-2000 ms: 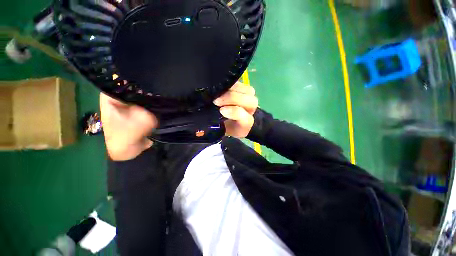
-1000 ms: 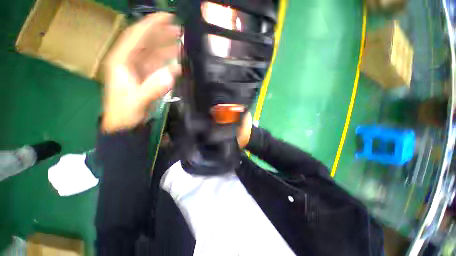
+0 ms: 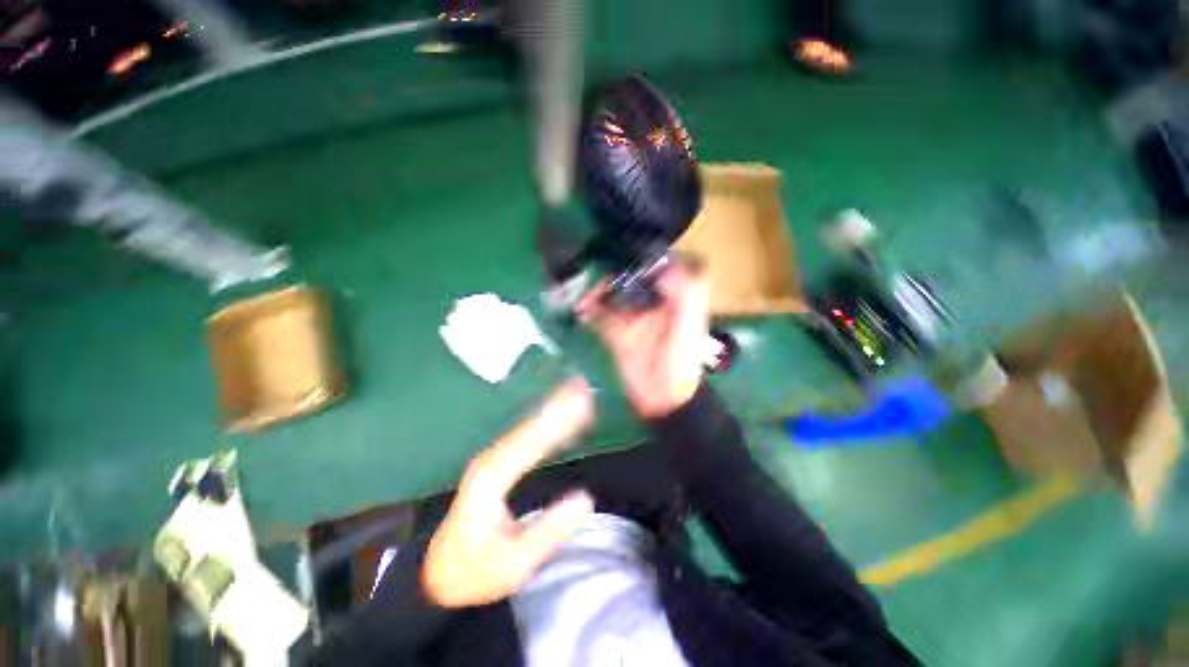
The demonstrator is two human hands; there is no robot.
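The black desk fan is ahead of me, above the green bench, with its ribbed head up and its stand towards me. My right hand is at the base of the fan and appears to grip it; blur hides the exact finger contact. My left hand is nearer my body, empty, with fingers spread, and apart from the fan.
A white cloth or paper lies on the green bench. A brown box stands left, another box behind the fan. Right are blurred equipment with small lights, a blue object and an open carton.
The fan has moved away from my chest to over the bench. My left hand has come away from beside it. The view has swung towards the bench.
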